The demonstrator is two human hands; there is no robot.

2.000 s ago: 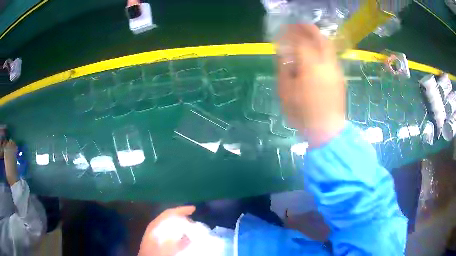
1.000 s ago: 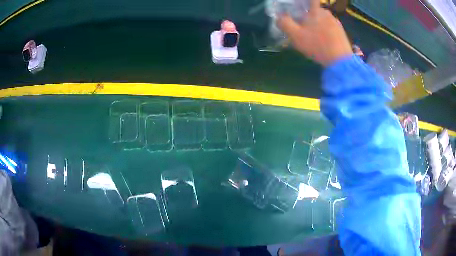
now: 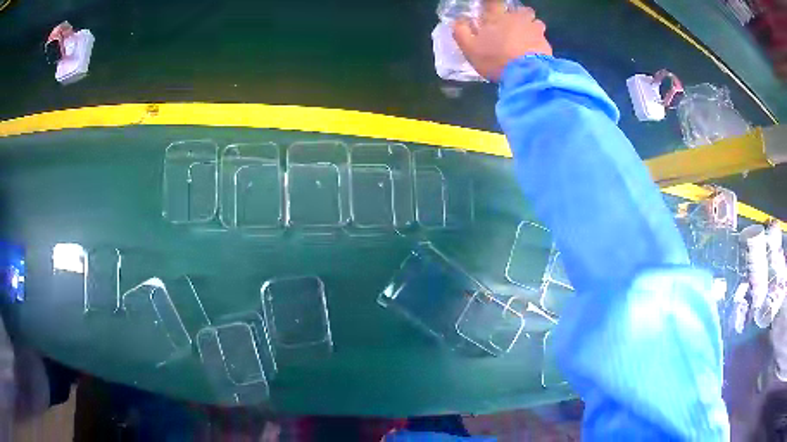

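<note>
My right hand (image 3: 505,39) reaches over the dark belt at the top, with its fingers closed on a clear plastic piece (image 3: 462,10). The plastic is cut off by the top edge, so its shape is unclear. It is right above a white product (image 3: 456,56) on the belt; the hand partly hides this product, and I cannot tell if they touch. My left hand is not in view. Several clear plastic trays (image 3: 317,186) stand in an overlapping row on the green bench. More trays (image 3: 296,312) lie loosely nearer to me.
White products with pinkish bands stand on the belt at left (image 3: 73,53) and right (image 3: 647,93), the latter beside crumpled clear plastic (image 3: 709,114). A yellow rail (image 3: 328,116) divides belt and bench. A yellow-based upright (image 3: 712,160) and white rolled pieces (image 3: 759,268) are at right.
My right hand has moved with the clear plastic to a white product on the belt. My left hand, seen earlier at the bottom, is out of view. The camera view has shifted.
</note>
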